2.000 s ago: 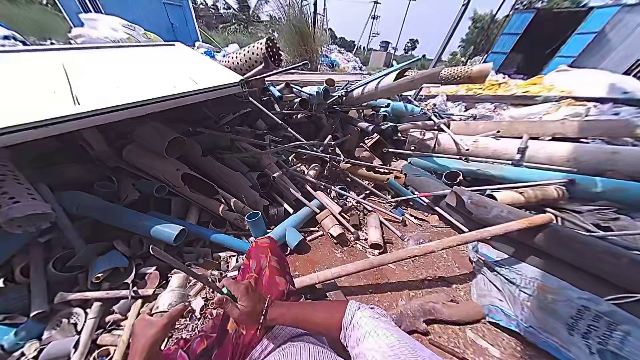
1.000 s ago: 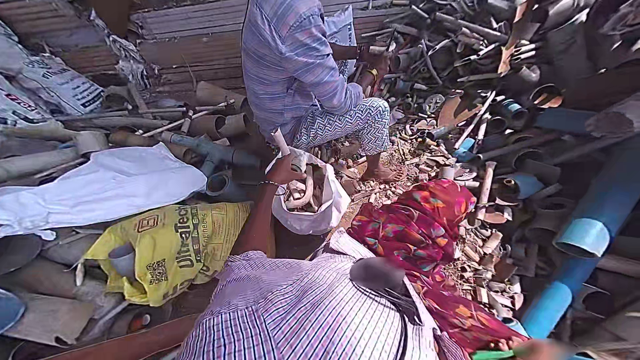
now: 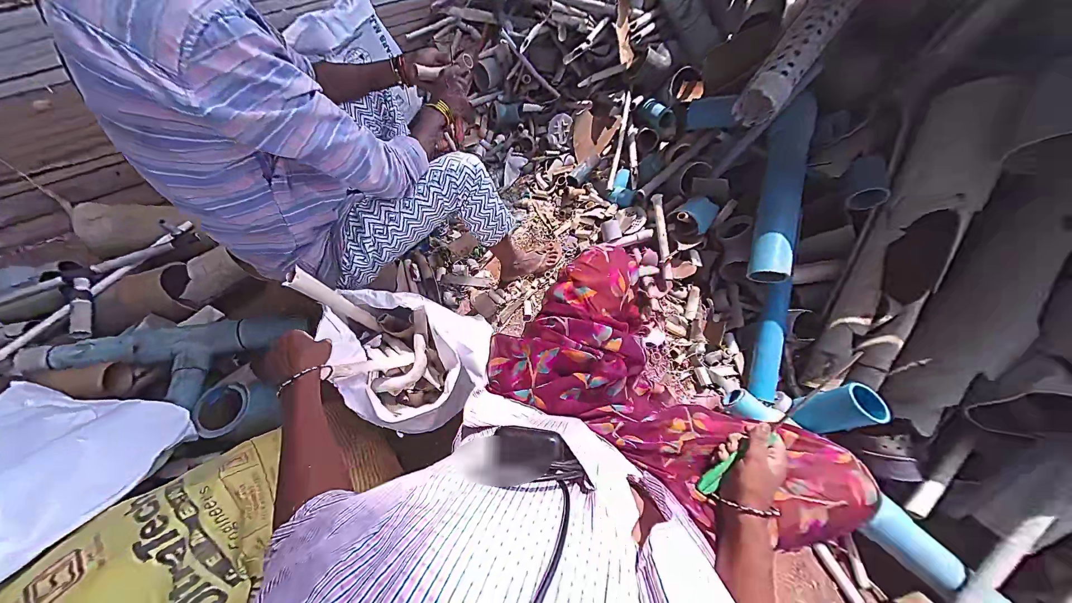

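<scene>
My left hand [image 3: 289, 360] is at the left rim of a white woven sack [image 3: 469, 339] full of pale plastic pipe pieces [image 3: 410, 368]. A longer pale pipe piece [image 3: 335, 300] sticks up from the sack's left side. Whether my left fingers grip anything is unclear. On the red patterned cloth [image 3: 586, 352] over my legs rests my right hand [image 3: 754, 465], closed around a green-handled tool [image 3: 718, 471]. A thin, dark shaft or blade seems to rise from that fist toward the upper right; its kind is unclear.
Another person [image 3: 276, 142] sits at upper left, a pipe piece between their hands. Pipe scraps [image 3: 578, 167] cover the ground ahead. Large blue pipes [image 3: 783, 193] and broken grey pipes [image 3: 963, 251] lie right. A yellow sack [image 3: 167, 536] and grey-blue pipe fitting [image 3: 184, 347] are left.
The view has swung strongly since the oldest frame. One second ago my left hand held a pale pipe piece up over the sack; now it is lower, at the sack's left side.
</scene>
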